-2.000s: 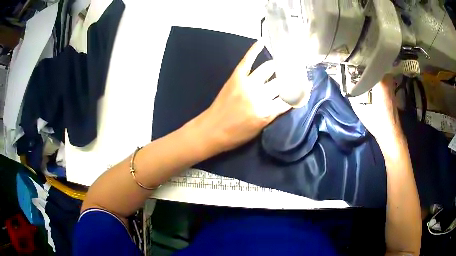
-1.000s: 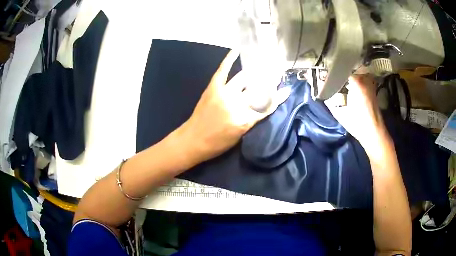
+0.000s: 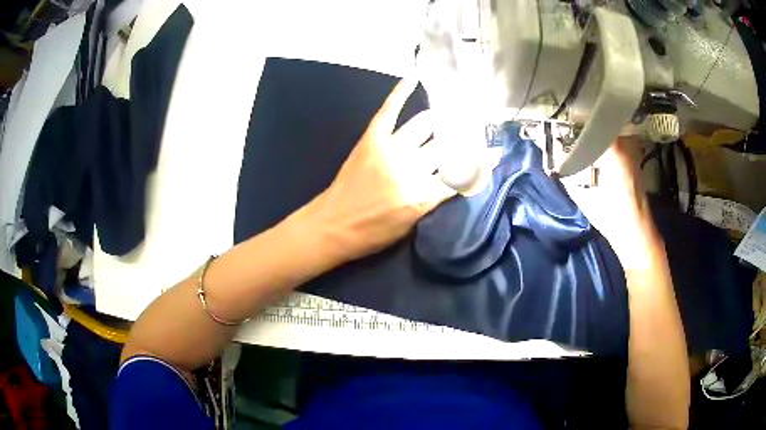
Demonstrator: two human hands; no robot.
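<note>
A large dark navy panel point(image 3: 311, 126) lies on the white table, its part near the needle bunched into shiny blue folds point(image 3: 512, 214). The off-white sewing machine head point(image 3: 546, 59) stands over it at the upper right. The presser foot area point(image 3: 550, 138) is in bright glare. My left hand point(image 3: 390, 176) lies on the panel left of the needle, fingers spread, fingertips lost in glare beside a pale rounded part point(image 3: 462, 172). My right hand point(image 3: 613, 180) is right of the needle, behind the folds; its fingers are partly hidden by the machine and glare.
Dark cut pieces point(image 3: 118, 159) drape over the table's left edge beside white pieces. A printed ruler tape point(image 3: 327, 316) runs along the front edge. Black scissors handles point(image 3: 680, 176) lie right of the machine. A paper sheet point(image 3: 752, 243) is at the far right.
The whole view has shifted back and forth with the head. The folds near the needle have changed shape slightly. Both hands keep nearly the same places on the cloth.
</note>
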